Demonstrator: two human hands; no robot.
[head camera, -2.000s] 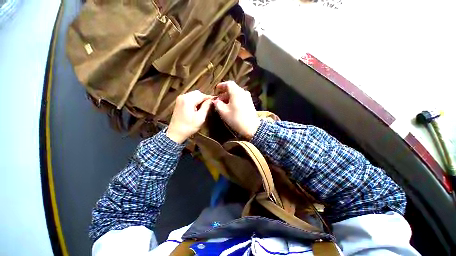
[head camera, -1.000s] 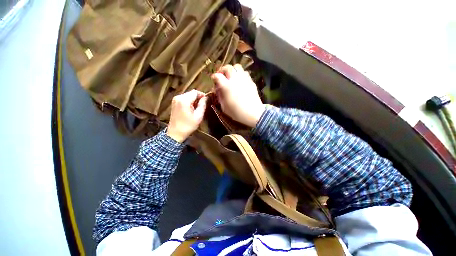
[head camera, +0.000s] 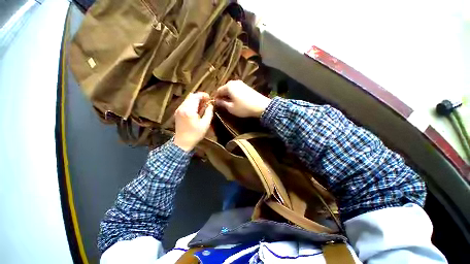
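Note:
A brown handbag lies open on my lap, its tan handles standing up toward me. My left hand pinches the bag's far top edge between thumb and fingers. My right hand pinches the same edge just to the right, fingertips nearly touching the left ones. A small tan piece shows between the fingertips; the fingers hide most of it. A thin pale line runs from there along the bag's opening.
A large bag pile lies beyond my hands at the upper left. A white-topped table with a worn red strip is at right, with a hammer on it. A dark surface with a yellow edge line is at left.
My right hand was raised higher a second ago and has come down level beside my left fingertips. Both hands still pinch the bag's edge. The handles have shifted slightly.

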